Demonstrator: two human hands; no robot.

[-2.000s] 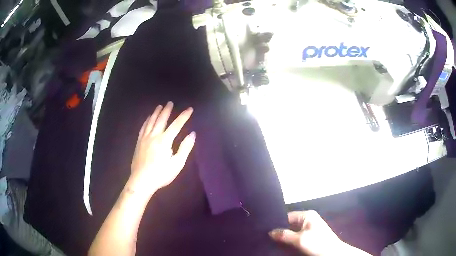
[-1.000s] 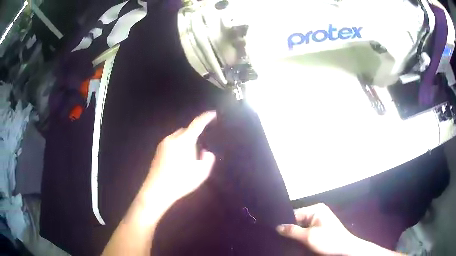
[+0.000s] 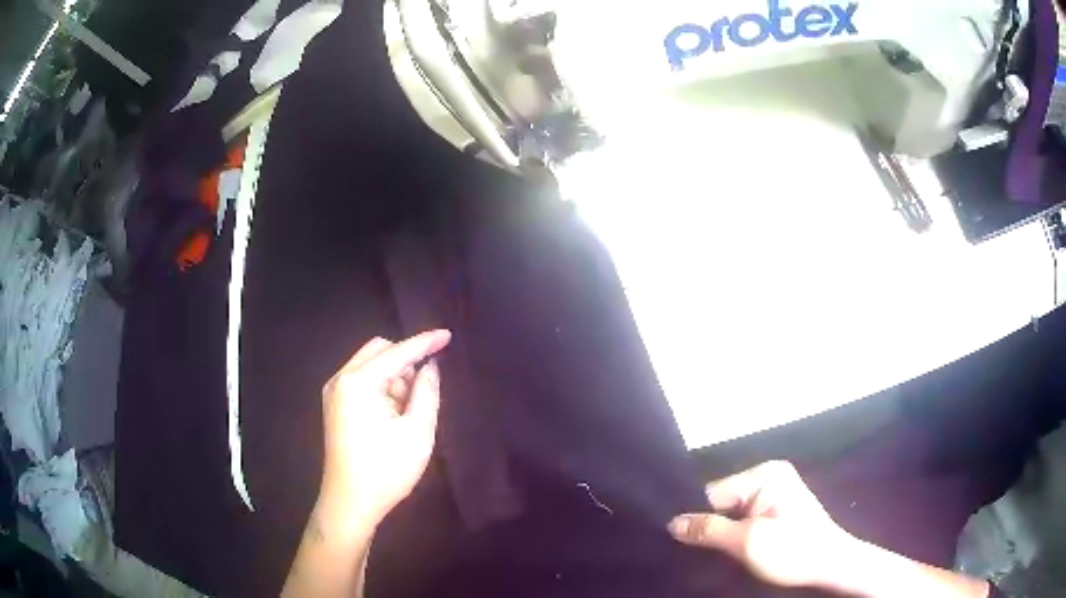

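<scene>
A large dark purple garment panel (image 3: 316, 292) covers the table left of the machine and hangs toward my lap. A narrow, slightly lighter strip (image 3: 473, 467) lies on it. My left hand (image 3: 392, 415) is over the panel beside the strip, index finger and thumb close together; whether cloth is between them cannot be told. My right hand (image 3: 760, 520) pinches the panel's right edge at the table's front. The presser foot area (image 3: 544, 175) of the white sewing machine (image 3: 701, 94) is above the cloth, its details blurred by glare.
The white table (image 3: 725, 315) is overexposed. A long white strip (image 3: 237, 315) and orange-handled snips (image 3: 199, 240) lie at the left. White scraps (image 3: 292, 47) are at the back left, more heaped at the far left. A purple band (image 3: 1031, 117) hangs at the machine's right end.
My left hand reached toward the presser foot, then drew back nearer me with its fingers curled. The lighter strip lies further left. The machine appears higher in view. My right hand keeps its edge hold.
</scene>
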